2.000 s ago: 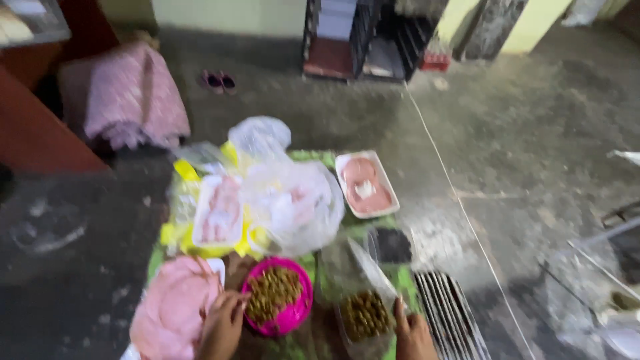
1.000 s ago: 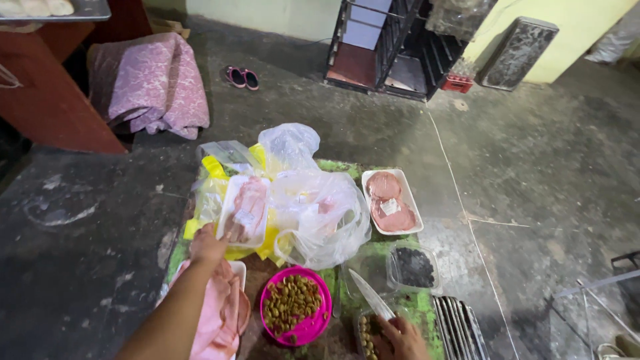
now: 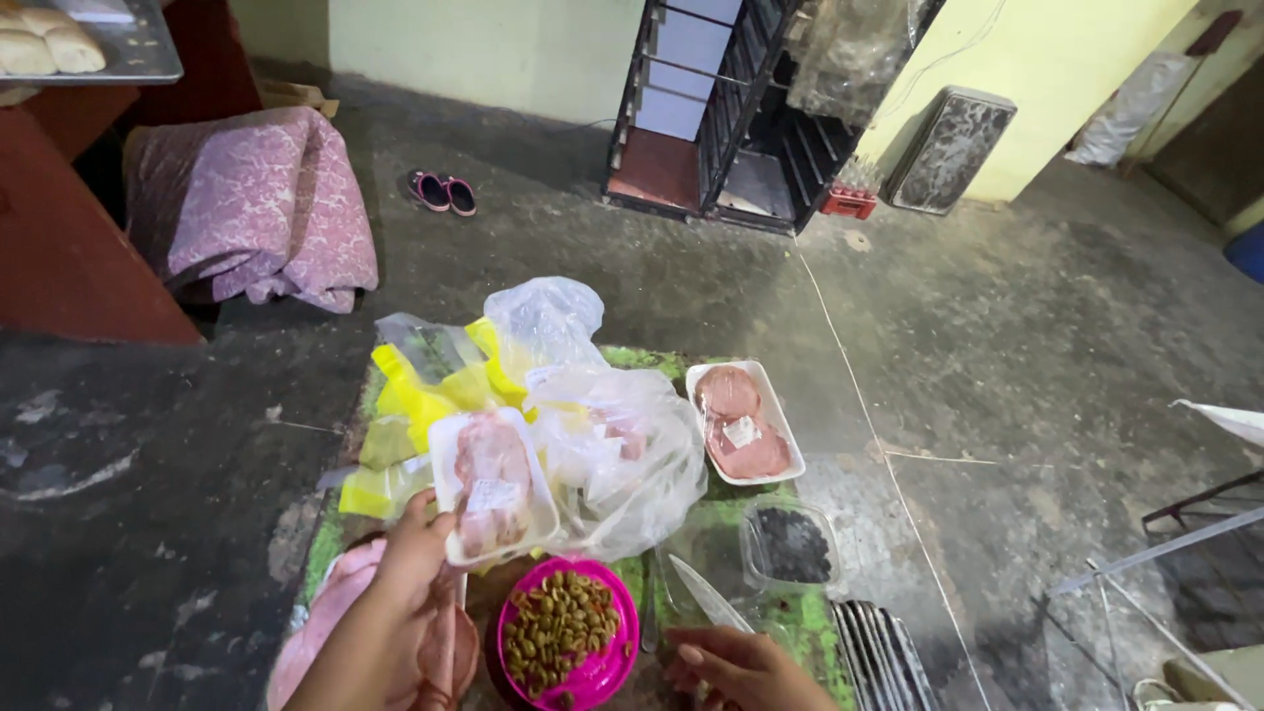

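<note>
My left hand (image 3: 425, 548) grips the lower left edge of a white foam tray of wrapped sliced meat (image 3: 492, 484), beside a clear plastic bag (image 3: 632, 474). My right hand (image 3: 741, 667) is at the lower middle, near a knife (image 3: 706, 591) whose blade points up and left; its handle is hidden, so I cannot tell whether the hand holds it. Between the hands stands a pink bowl (image 3: 620, 664) of chopped olives. Pink sliced meat (image 3: 331, 622) lies under my left forearm. A clear tub of dark pieces (image 3: 788, 543) and another wrapped meat tray (image 3: 746, 425) lie on the right.
Everything rests on a low green-patterned table (image 3: 642, 363). Yellow-and-clear packaging (image 3: 415, 390) lies at its left, stacked metal trays (image 3: 879, 657) at the lower right. Beyond are a folded pink cloth (image 3: 267, 207), sandals (image 3: 442, 193), a black rack (image 3: 706, 128) and a metal stand (image 3: 1116, 583).
My left hand has gone from beside the pink bowl to the wrapped meat tray, which is now tilted in its grip. The view has shifted.
</note>
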